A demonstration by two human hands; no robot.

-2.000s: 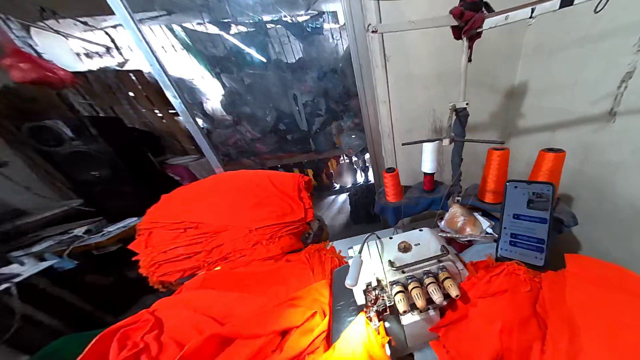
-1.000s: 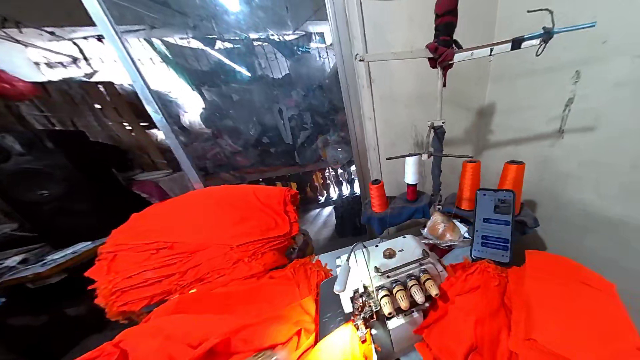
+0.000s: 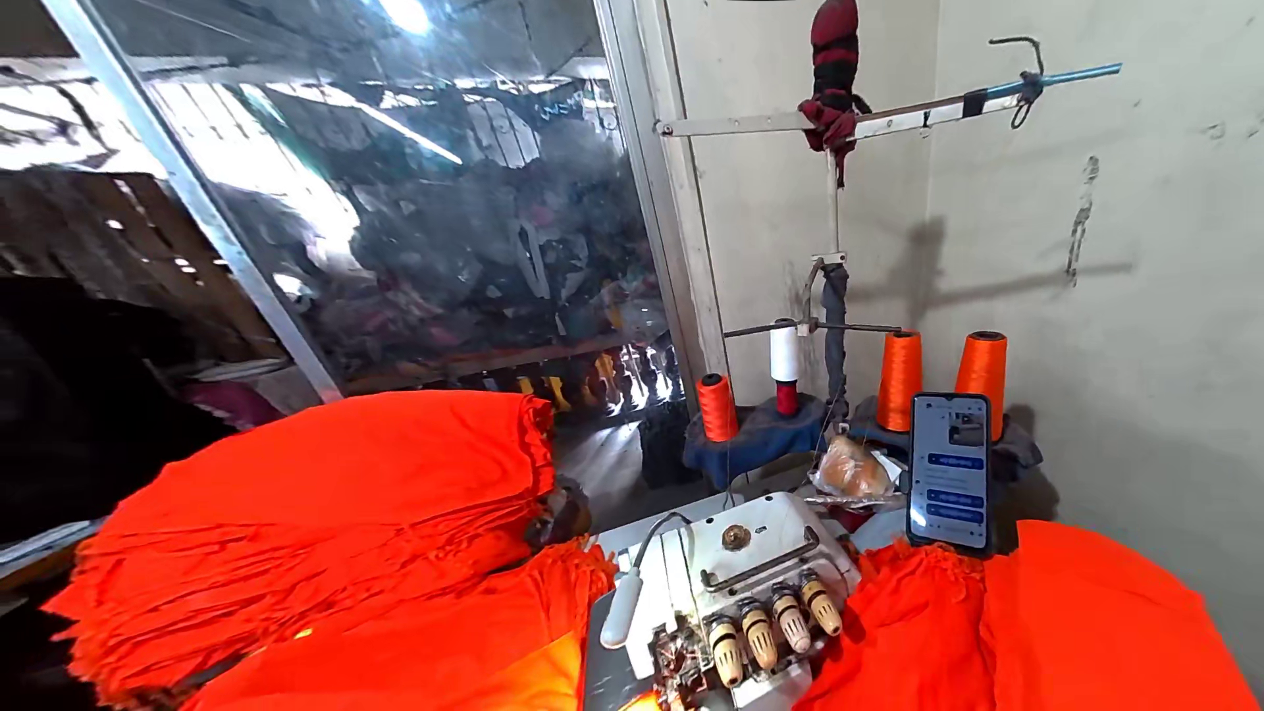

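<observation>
Neither of my hands shows in the head view. A white overlock sewing machine [image 3: 765, 553] stands at the lower middle, with several tension knobs [image 3: 758, 632] along its front and a small lamp [image 3: 620, 610] at its left. Orange fabric [image 3: 474, 632] lies against its left side, its lower part brightly lit. Behind that is a tall stack of folded orange fabric pieces [image 3: 336, 484]. More orange fabric [image 3: 1096, 612] lies to the right of the machine. A phone [image 3: 949, 472] with a lit screen stands upright behind this fabric.
Orange thread cones [image 3: 900, 383] and a white thread cone [image 3: 784, 354] stand behind the machine, under a thread stand [image 3: 834, 217] with cross arms. A plastic-wrapped item [image 3: 851, 468] lies near the phone. A metal-framed glass panel [image 3: 464, 217] rises at the back left, beside a pale wall [image 3: 1136, 326].
The view has shifted, showing more of the thread stand and right wall. The machine, the fabric stacks and the phone keep their places relative to one another.
</observation>
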